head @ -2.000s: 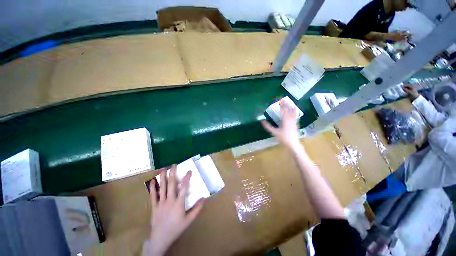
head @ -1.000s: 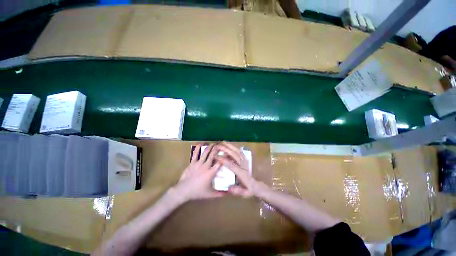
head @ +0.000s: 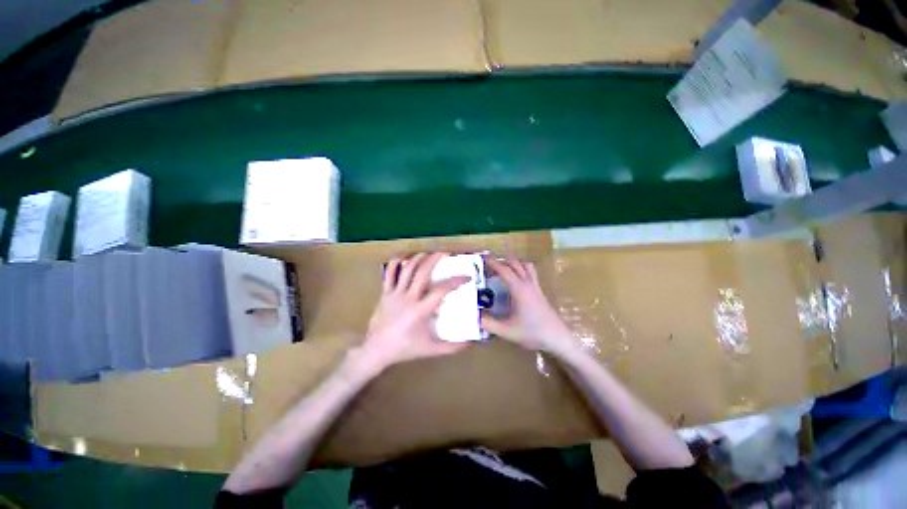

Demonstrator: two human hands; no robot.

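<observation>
A small white box [head: 458, 310] lies on the cardboard-covered bench in front of me, between my two hands. A dark round part and a greyish piece show at its right side, partly under my right fingers; I cannot tell exactly what they are. My left hand [head: 413, 313] grips the box from the left, with fingers over its top edge. My right hand [head: 522, 306] holds it from the right. Both hands are bare. A dark edge shows beside my left fingertips.
Closed white boxes [head: 290, 201] stand on the green belt [head: 428, 149] at the left. A row of grey-white sleeves [head: 184, 303] lines the bench at left. An open tray [head: 774, 171] is on the belt at right, near printed sheets [head: 729, 82] and a metal post [head: 845, 194].
My hands have moved apart to the two sides of the box, uncovering its white top and a dark round part. The view has tilted down. The boxes on the belt have shifted slightly left.
</observation>
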